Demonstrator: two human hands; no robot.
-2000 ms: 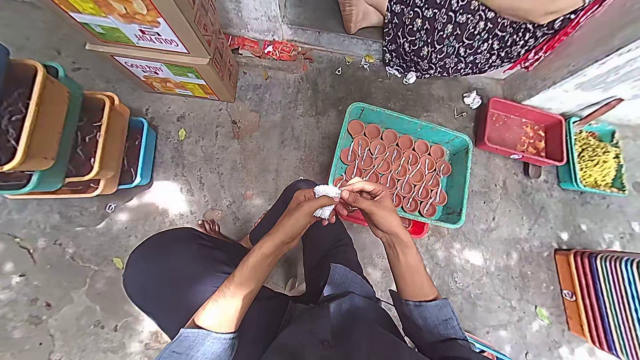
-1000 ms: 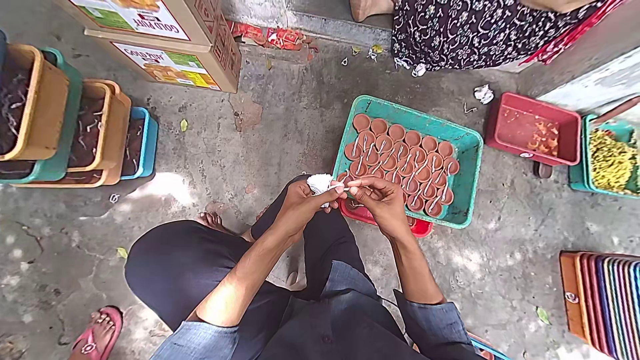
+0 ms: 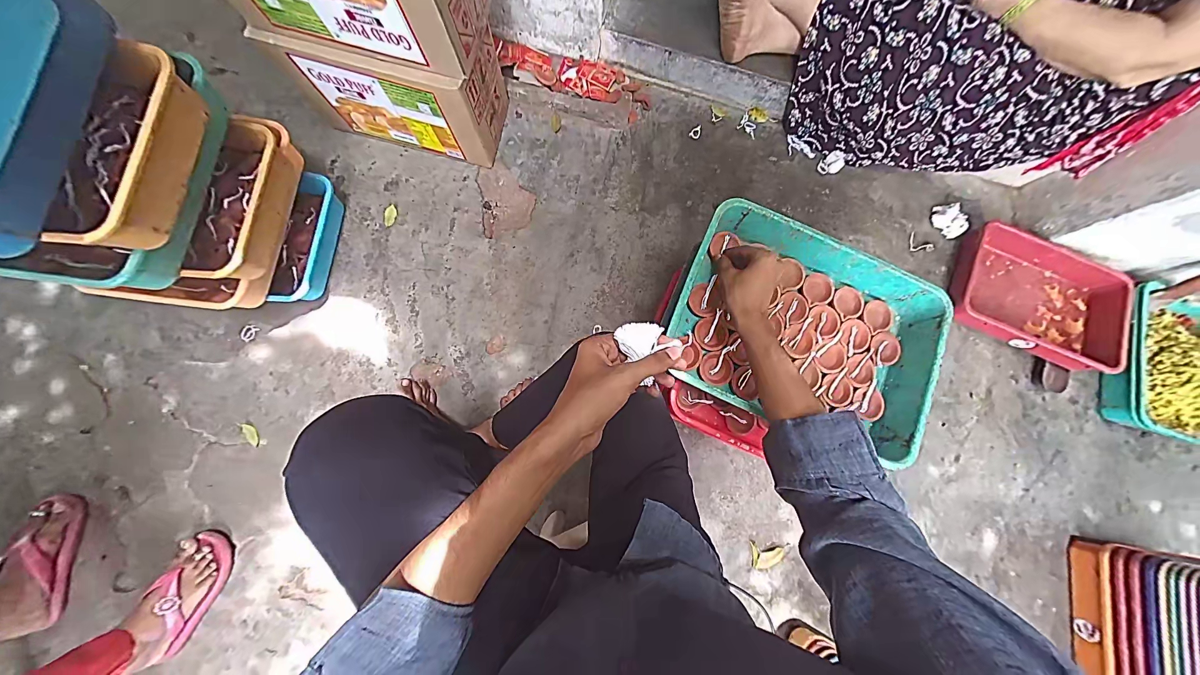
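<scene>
My left hand [image 3: 605, 380] grips a bundle of white cotton wicks [image 3: 638, 342] beside the left edge of a green plastic tray [image 3: 914, 422]. Small round clay lamps [image 3: 831, 355] stand in rows in the tray, many with a white wick lying across them. Over the tray's upper left part, my right hand [image 3: 750, 281] points its fingers down at the clay lamps; the fingertips are partly hidden, so whether they pinch a wick does not show. Beneath the green tray, a red tray [image 3: 717, 427] also holds clay lamps.
Stacked tubs [image 3: 178, 187] with wicks stand at left, cardboard boxes [image 3: 394, 103] at top. A red tub [image 3: 1041, 291] and a tub of yellow-green pieces [image 3: 1172, 370] are at right. A person in a patterned garment [image 3: 919, 94] sits above; another's sandalled feet [image 3: 183, 591] are at lower left.
My right hand has moved from beside my left hand up and right, over the lamps in the green tray. My left hand still holds the bundle. Two sandalled feet now show at lower left.
</scene>
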